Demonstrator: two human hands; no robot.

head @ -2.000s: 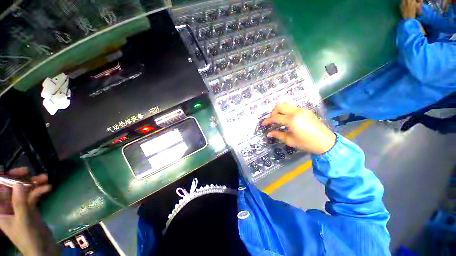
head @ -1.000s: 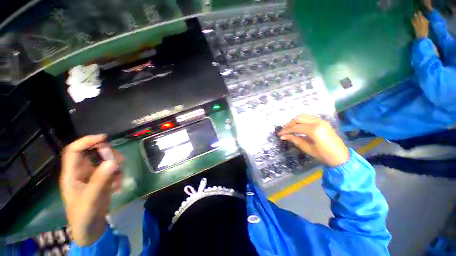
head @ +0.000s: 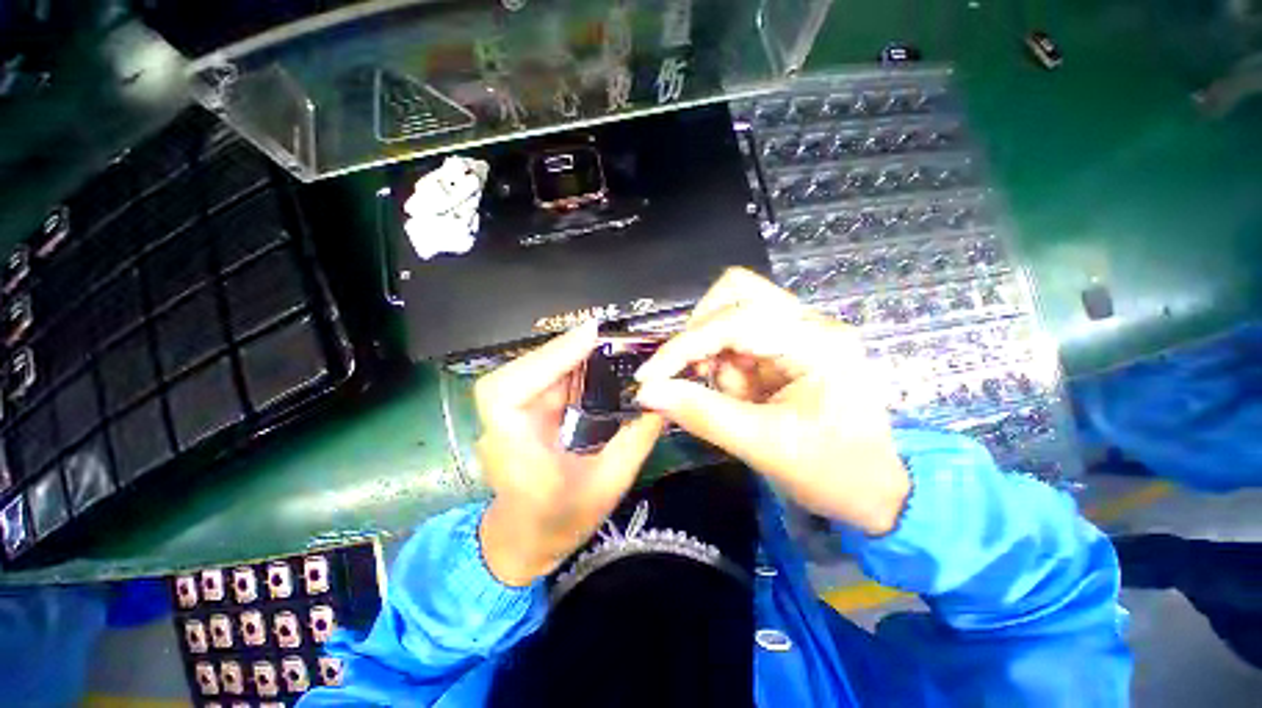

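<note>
My left hand [head: 547,457] holds a watch case [head: 612,376], black inside with a shiny rim, between thumb and fingers in front of the black box. My right hand [head: 782,394] is at the case's right side, thumb and index finger pinched together over it on a tiny dark part [head: 634,393]. The fingertips hide much of that part; whether it touches the case cannot be told. The glossy dark panel [head: 588,432] lies behind the hands, mostly hidden. The clear blister tray [head: 900,249] with rows of small dark parts is to the right.
The black box [head: 485,297] carries a watch-shaped nest [head: 568,177] and a white crumpled patch [head: 444,208]; a clear guard [head: 457,111] stands behind. A black compartment tray [head: 166,318] is left, a lower parts tray [head: 263,629] lower left. Small dark parts [head: 1098,300] lie right.
My right hand has left the clear tray and moved left to the case. My left hand has brought the case rightward, in front of the box. The view has shifted left, showing the black compartment tray.
</note>
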